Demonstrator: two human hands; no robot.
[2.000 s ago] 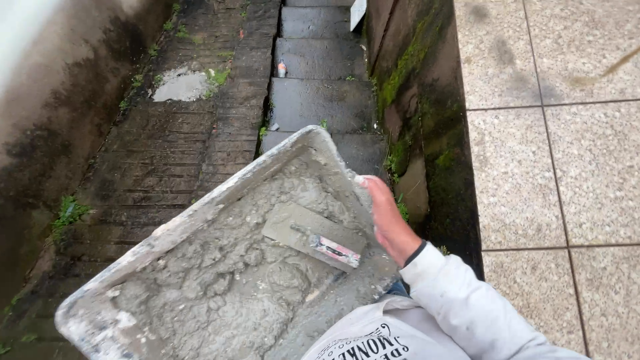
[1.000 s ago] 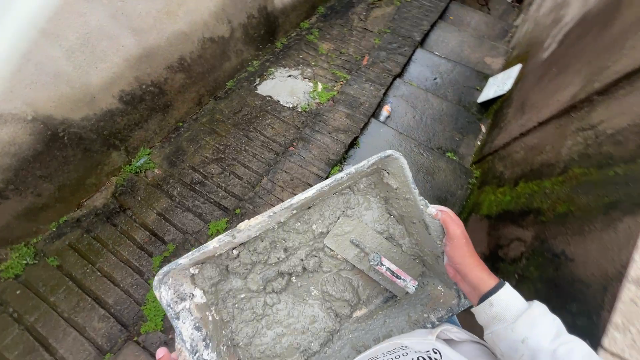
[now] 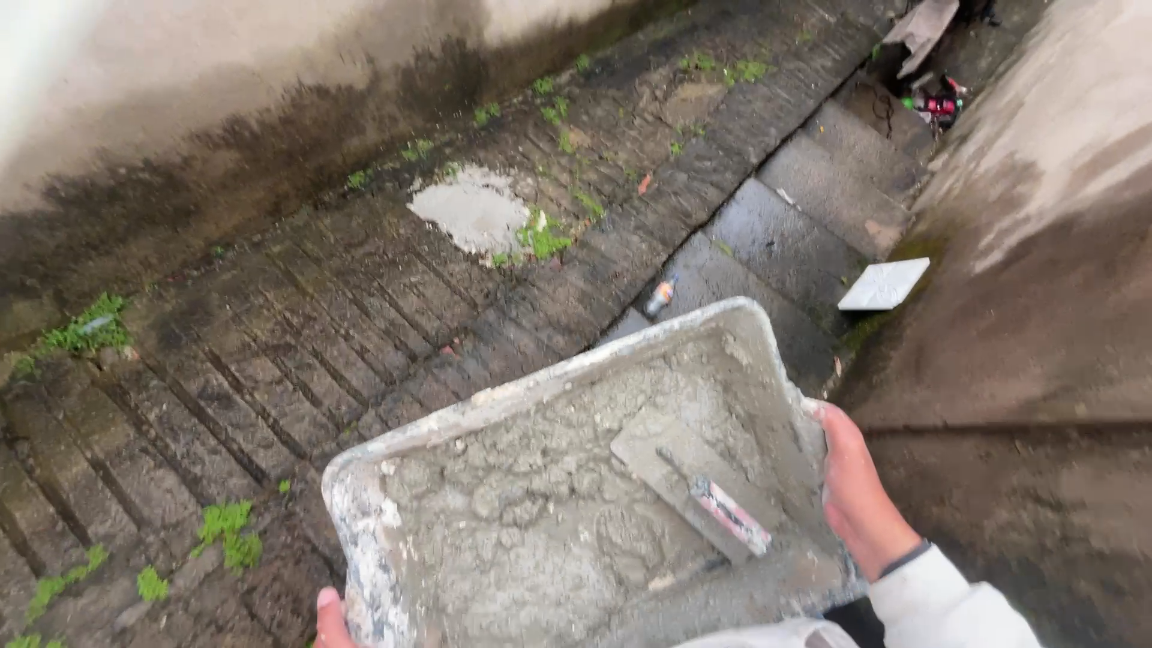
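A plastic mortar tub [image 3: 576, 364], its rim crusted with dried cement, is held up in front of me. Wet grey mortar [image 3: 522, 504] covers its bottom. A finishing trowel [image 3: 688, 481] lies on the mortar toward the right, handle up, with no hand on it. My right hand [image 3: 855, 490] grips the tub's right end, fingers hidden beneath or behind the rim. At the lower left only a bit of my left hand [image 3: 333, 619] shows, a thumb or finger against the tub's left end; the frame's edge cuts off the rest.
Narrow wet concrete steps [image 3: 765, 225] run beside a grooved ramp [image 3: 297, 333] with weeds and a pale cement patch [image 3: 472, 209]. A small bottle [image 3: 661, 297], a white tile-like slab [image 3: 884, 283] and debris [image 3: 936, 108] lie about. Stained walls [image 3: 1035, 270] flank the passage.
The view has turned, and the tiled surface at the right has left it. Part of my left hand, not visible in the oldest frame, now shows at the tub. The trowel remains on the mortar.
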